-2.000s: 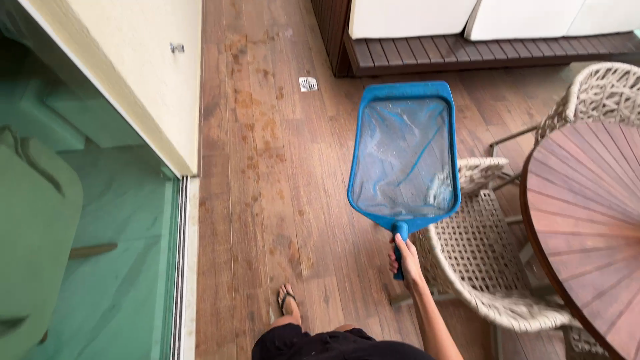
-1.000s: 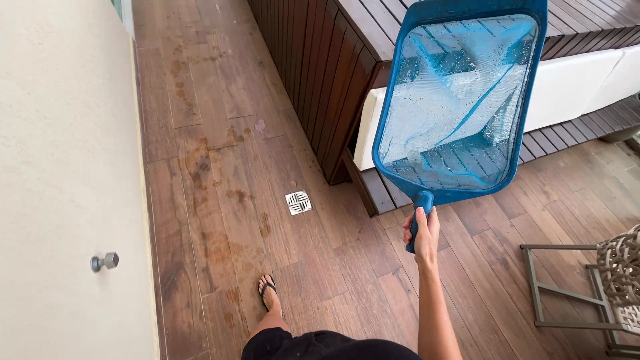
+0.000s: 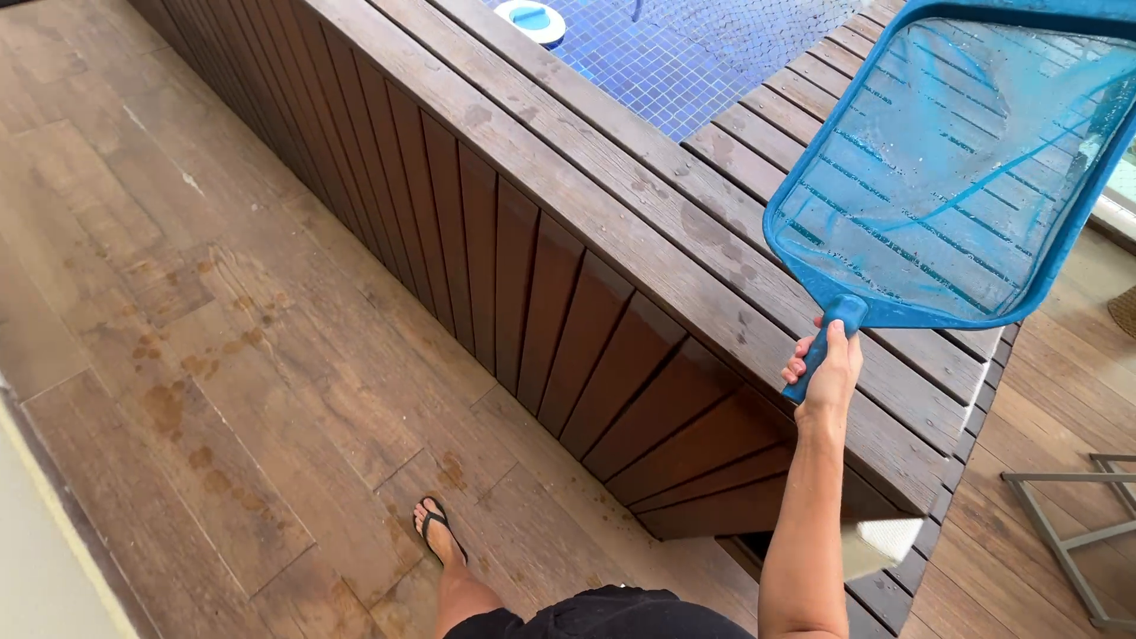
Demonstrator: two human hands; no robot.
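Note:
My right hand (image 3: 825, 364) is closed around the short blue handle of a pool leaf skimmer net (image 3: 958, 169). The net's blue frame rises up and to the right of the hand, over the wooden deck, and part of it is cut off by the view's edge. Its mesh is see-through, wet and dotted with small specks. My left hand is out of view.
A raised wooden deck (image 3: 568, 195) with slatted sides runs diagonally beside me. Behind it lies a blue-tiled pool (image 3: 657, 67) with a round white-and-blue float (image 3: 531, 21). Wet spots mark the plank floor (image 3: 293, 399). A metal chair frame (image 3: 1065, 532) stands at right, a pale wall (image 3: 44, 550) at left.
The view has moved a lot, past the table and chairs to the raised deck, and the pool has come into sight. My right hand still holds the skimmer net.

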